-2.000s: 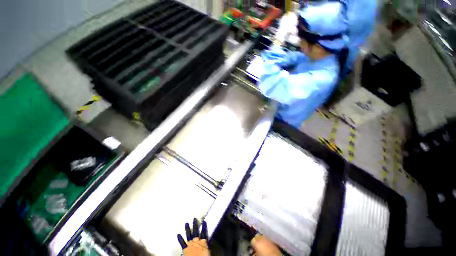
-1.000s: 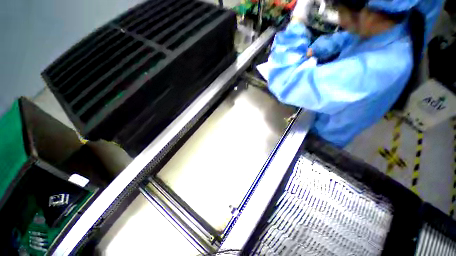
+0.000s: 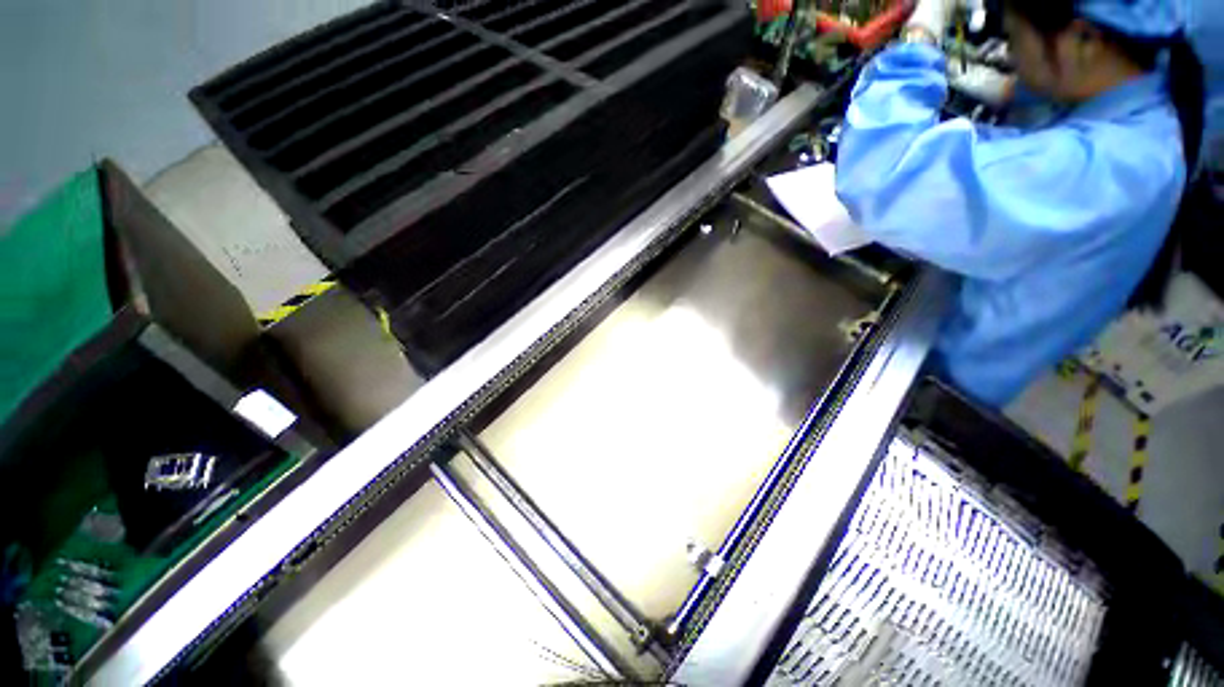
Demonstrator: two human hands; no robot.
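Note:
Neither of my hands is in the picture. Nearest in front of me lies the conveyor line, with a long silver conveyor rail [image 3: 403, 430] on its left and another rail [image 3: 805, 550] on its right. Between them is a shiny pale metal surface [image 3: 604, 430] crossed by thin metal bars [image 3: 537, 544]. At the lower right a black tote [image 3: 1000, 450] holds silvery strip parts [image 3: 940, 577] in parallel rows.
A large slotted black tray stack [image 3: 537, 228] stands beyond the left rail. A green-topped shelf [image 3: 54, 309] with small silver parts [image 3: 87, 584] is at the left. A person in a blue smock [image 3: 1020, 215] works at the upper right. A white sheet [image 3: 819, 208] lies by the sleeve.
Both hands, seen at the bottom edge two seconds ago, are out of the picture. The view has moved closer to the line and turned. The strip parts now show at the lower right.

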